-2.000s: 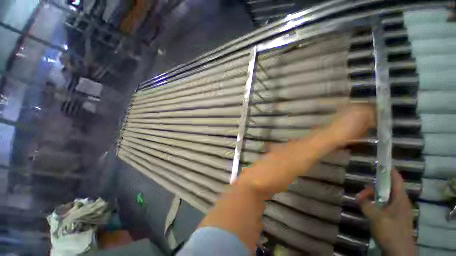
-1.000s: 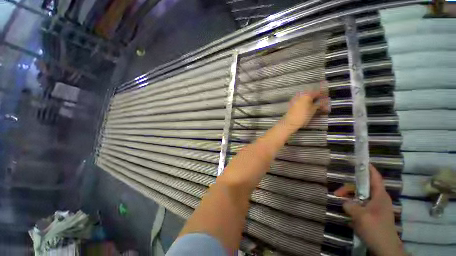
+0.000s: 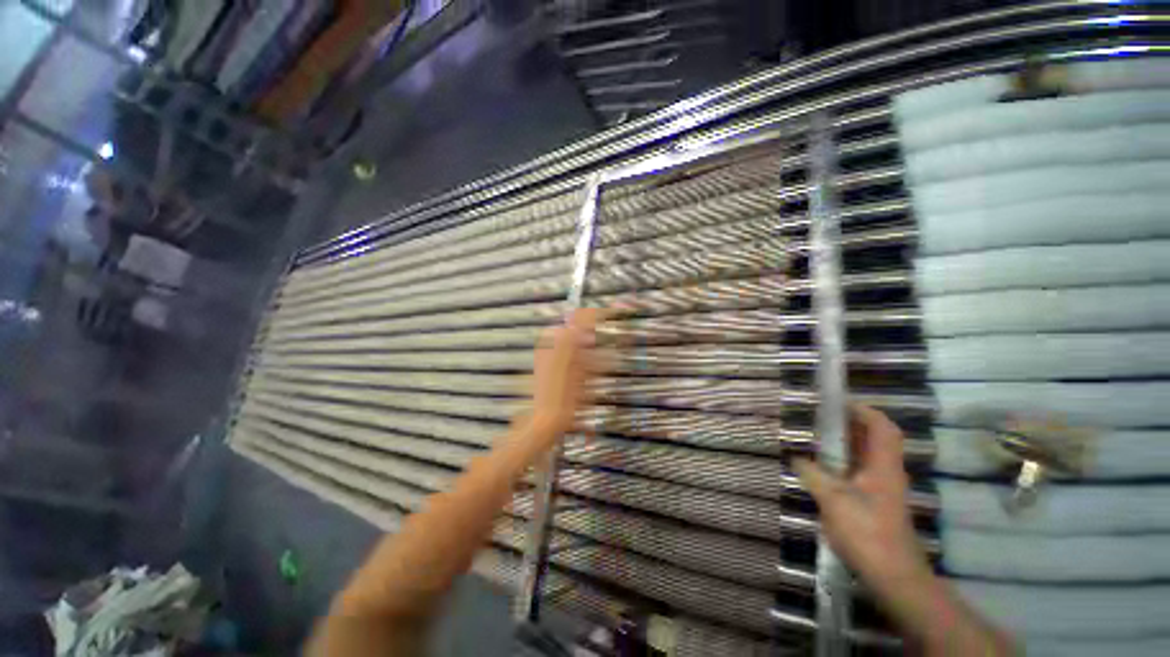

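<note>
The rectangular metal frame [image 3: 830,295] lies across the long rack of tubes. Its right bar is over bare chrome tubes [image 3: 880,316] and its left bar over beige fabric coverings [image 3: 385,336]. My right hand [image 3: 875,494] grips the right bar below its middle, thumb on one side and fingers on the other. My left hand [image 3: 565,366] is blurred and lies over the left bar, covering part of it; whether its fingers close on the bar is unclear. White fabric coverings [image 3: 1026,289] wrap the right end, with a small clamp [image 3: 1030,449] on them.
Polished side rails [image 3: 488,176] run along the rack's far edge. A brown-gold clip [image 3: 1034,80] sits near the far right. A pale cloth pile [image 3: 122,616] is at the lower left, with a green mark [image 3: 289,565] on the dark floor. Metal racking [image 3: 622,58] stands beyond the rack.
My left hand has moved left from the beige coverings near the bare tubes to the frame's left bar. My right hand stays on the right bar. The view has shifted, showing more white coverings.
</note>
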